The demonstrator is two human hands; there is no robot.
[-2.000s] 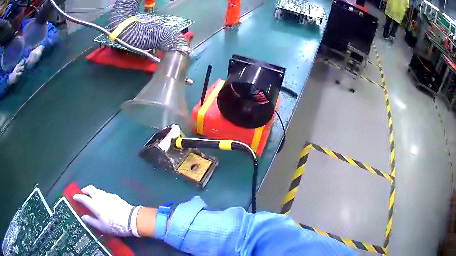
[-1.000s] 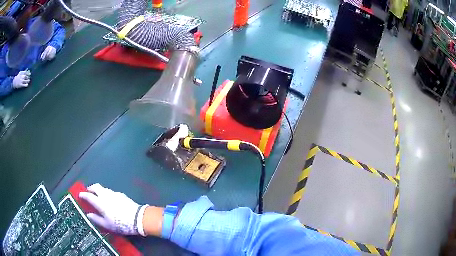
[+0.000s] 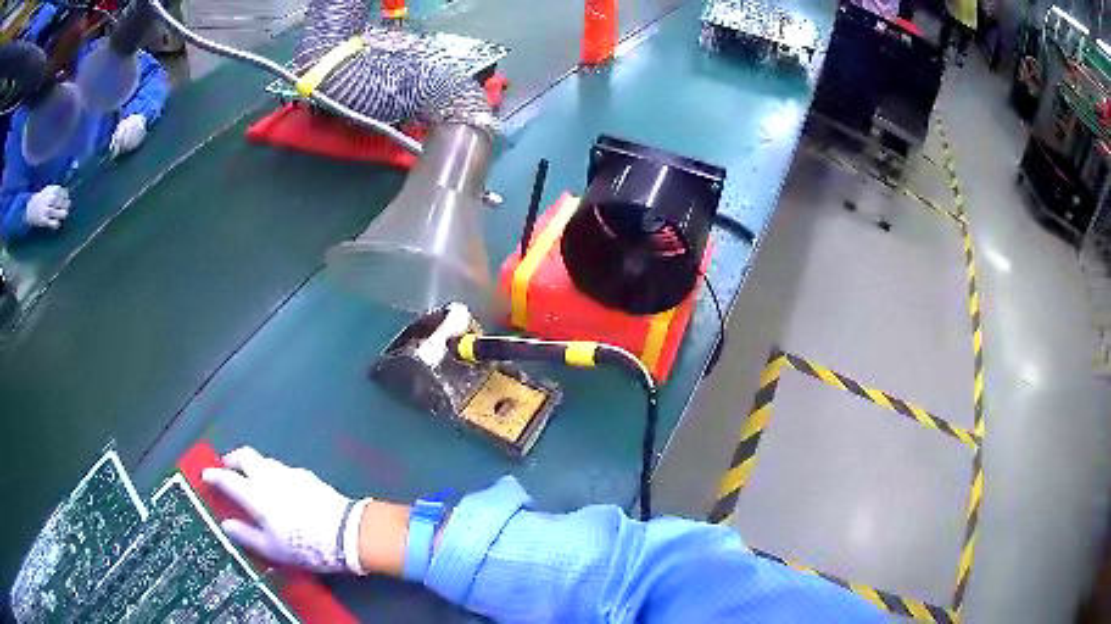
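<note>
A green circuit board [image 3: 183, 555] with a pale edge and a stepped corner lies at the lower left, cut off by the picture's edge. A red board carrier [image 3: 319, 600] shows along its right side. My right hand [image 3: 286, 510], in a white glove, holds the carrier's edge beside the board, with its fingers over the red strip. My left hand is not in view. The soldering iron [image 3: 536, 351], black with yellow bands, rests in its stand [image 3: 414, 372], beside a tan sponge [image 3: 504, 407].
A clear fume hood [image 3: 420, 238] on a ribbed hose [image 3: 390, 79] hangs behind the stand. A black fan [image 3: 640, 232] stands on a red block [image 3: 585, 319]. Another board on a red support [image 3: 335, 137] is farther back. Another person's gloved hands [image 3: 49, 207] show at upper left.
The view has shifted slightly, so the bench items appear farther right. My right hand stays on the red carrier. The other person's hands at upper left have moved a little.
</note>
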